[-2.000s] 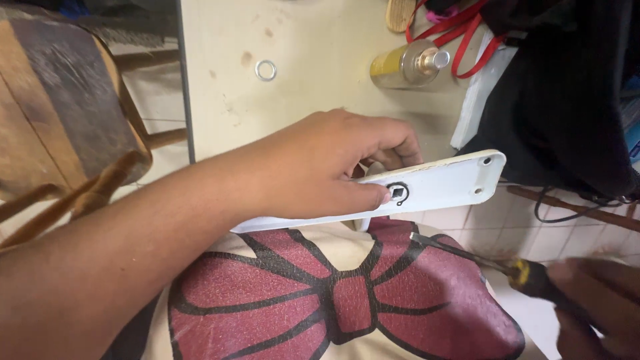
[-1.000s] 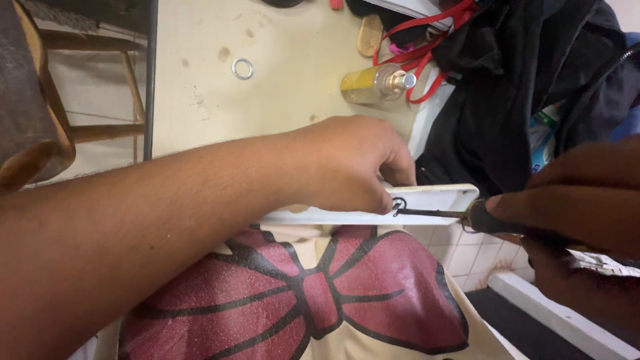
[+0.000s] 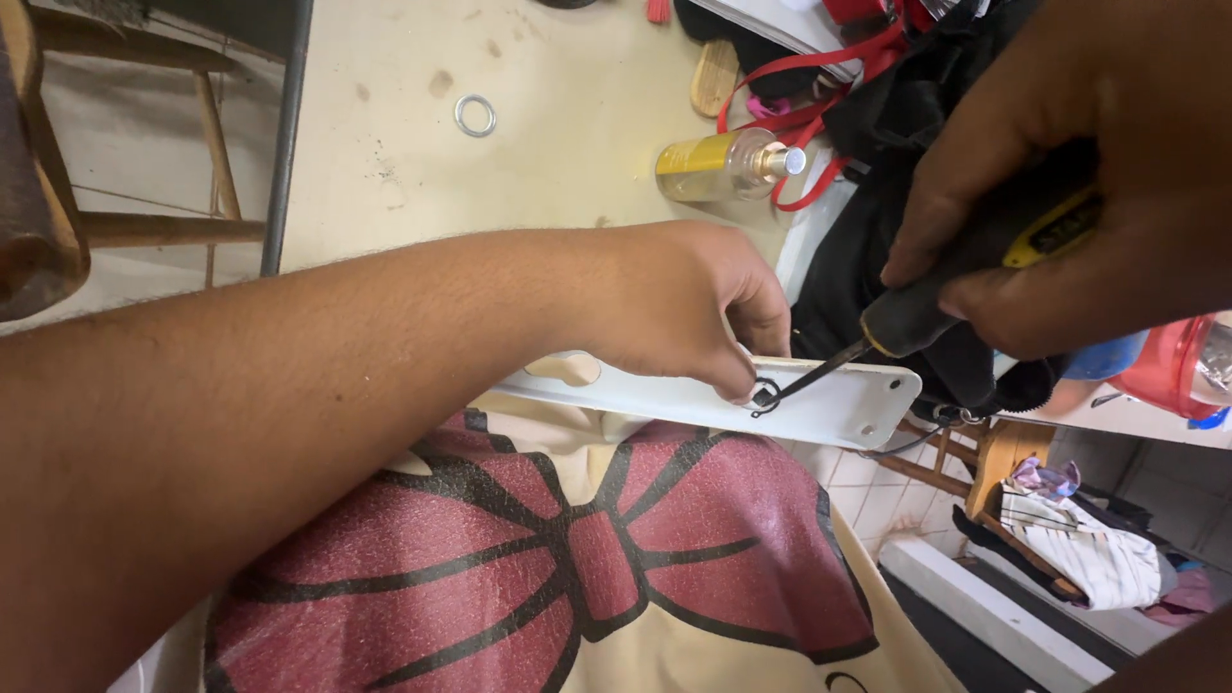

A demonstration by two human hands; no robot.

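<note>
My left hand point(image 3: 674, 298) grips a long white plate point(image 3: 828, 404) with rounded ends and holes, its thumb pressed beside a black retaining ring point(image 3: 765, 397) around a square metal stub. In my right hand point(image 3: 1078, 192) is a Stanley screwdriver point(image 3: 910, 313) with a black and yellow handle; its tip touches or lies very close to the ring. The plate is held above a cream cloth with a printed red bow point(image 3: 606, 563). The left fingertips behind the plate are partly hidden.
On the table point(image 3: 375, 192) lie a metal ring washer point(image 3: 474, 115) and a bottle of yellow liquid point(image 3: 722, 166). Red straps point(image 3: 808, 63) and a black bag point(image 3: 866, 231) are at the right. Wooden stools stand at the left point(image 3: 159, 231) and lower right point(image 3: 1006, 462).
The screwdriver tip was apart from the plate two seconds ago; one second ago it was at the retaining ring. Since then my right hand has risen, and the screwdriver slants more steeply.
</note>
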